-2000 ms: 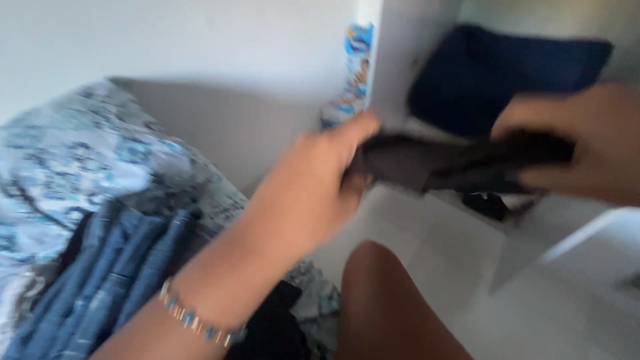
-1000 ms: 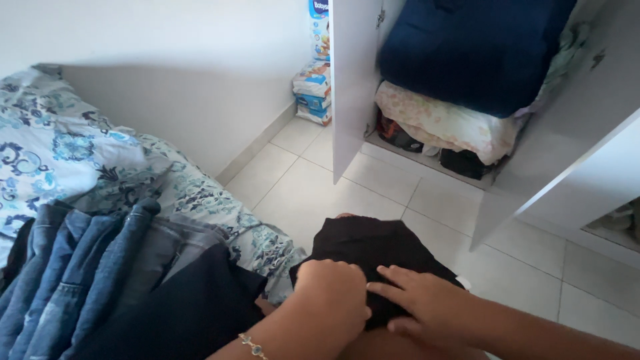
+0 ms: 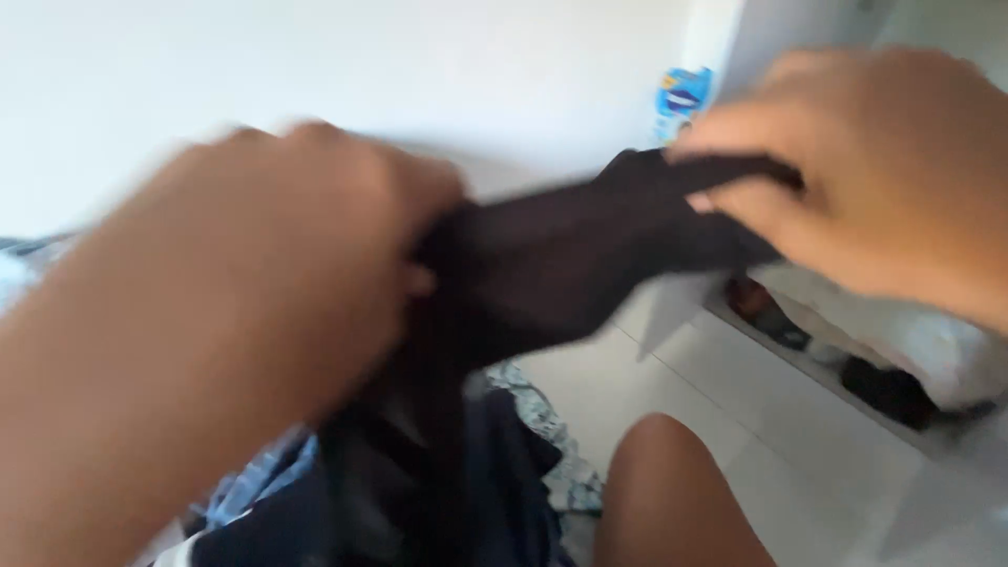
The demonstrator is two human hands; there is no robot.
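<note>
A black cloth garment (image 3: 551, 252) is stretched between my two raised hands, part of it hanging down below the left one. My left hand (image 3: 339, 213), blurred, grips it at the centre-left. At the upper right my right hand (image 3: 850, 173) pinches the other end between thumb and fingers. Beneath the hanging cloth lie dark navy clothes (image 3: 276, 524) and a bit of blue denim (image 3: 264, 480), mostly hidden by my left arm and the garment.
My bare knee (image 3: 669, 480) is at the bottom. Patterned bedding (image 3: 543, 417) borders the tiled floor (image 3: 709, 409). An open cupboard at the right holds pale fabric (image 3: 890, 339) and dark items (image 3: 886, 390). A blue package (image 3: 683, 98) stands by the white wall.
Both hands have risen from my lap with the black garment, which lay there under them one second ago and is now stretched in the air. The view has shifted.
</note>
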